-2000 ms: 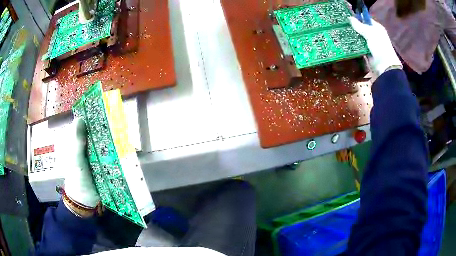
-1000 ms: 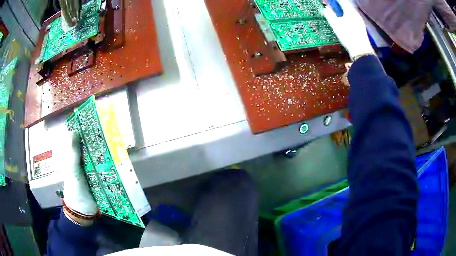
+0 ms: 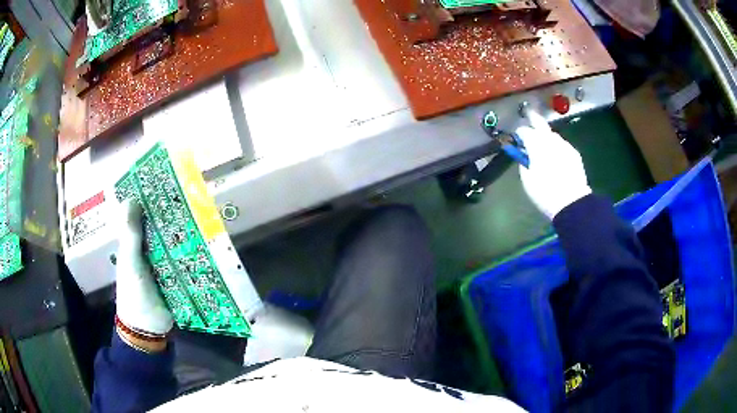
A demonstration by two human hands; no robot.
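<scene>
My left hand point(image 3: 139, 278), in a white glove, holds a PCB panel point(image 3: 182, 250) by its left edge, tilted above my lap, with the solder side showing and yellow-topped components point(image 3: 200, 193) along its right side. My right hand point(image 3: 553, 168), gloved, holds blue-handled side cutters point(image 3: 514, 151) at the machine's front face, with its fingertips by the small round buttons. The green-ringed start button point(image 3: 490, 121) is just left of my fingers. The red emergency stop button point(image 3: 560, 104) is to their right.
Two red-brown base plates point(image 3: 517, 73) carry fixtures with green boards point(image 3: 133, 24) and shiny specks. A blue plastic bin point(image 3: 517, 310) with yellow-topped parts stands at lower right. Pale green boards point(image 3: 11, 177) lie on a black mat at far left. My knee point(image 3: 388, 250) is below the machine front.
My right hand has moved from the right fixture's board down to the front button row, cutters still held. The view has shifted lower. My left hand still holds the panel.
</scene>
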